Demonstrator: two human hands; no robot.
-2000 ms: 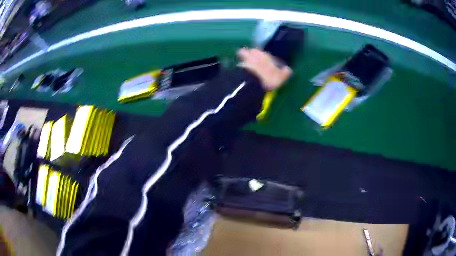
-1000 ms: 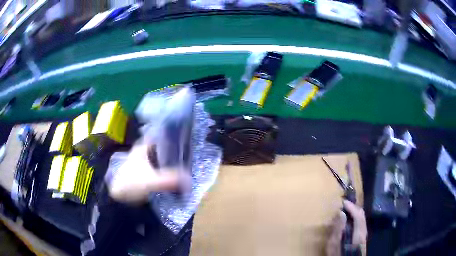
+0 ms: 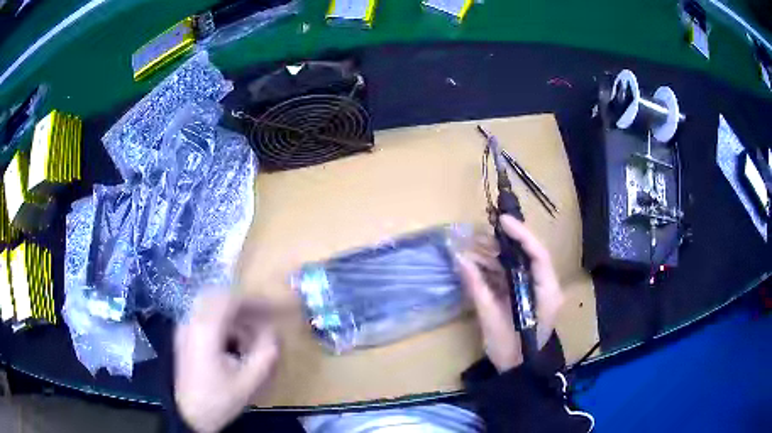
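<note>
A dark device in a clear plastic sleeve [image 3: 385, 287] lies on the tan cardboard mat [image 3: 339, 196], with a small green part at its left end. My right hand [image 3: 512, 292] holds the black soldering iron [image 3: 513, 245], its tip pointing up and away; its fingers are at the sleeve's right end. My left hand [image 3: 222, 359] is blurred, left of the device and apart from it, fingers curled, with nothing clearly seen in it. Dark tweezers [image 3: 529, 183] lie right of the iron's tip.
Bubble-wrap bags [image 3: 212, 199] with dark units lie left of the mat. A black fan [image 3: 309, 127] stands at its upper left. Yellow-edged battery stacks [image 3: 55, 152] are at far left. A black feeder box [image 3: 631, 203] with a white reel [image 3: 626, 97] stands right. A green conveyor [image 3: 406, 30] runs behind.
The view has tilted down to the mat. The device has come from the bubble wrap onto the mat, and my left hand is off it. My right hand with the iron has moved to the device's right end.
</note>
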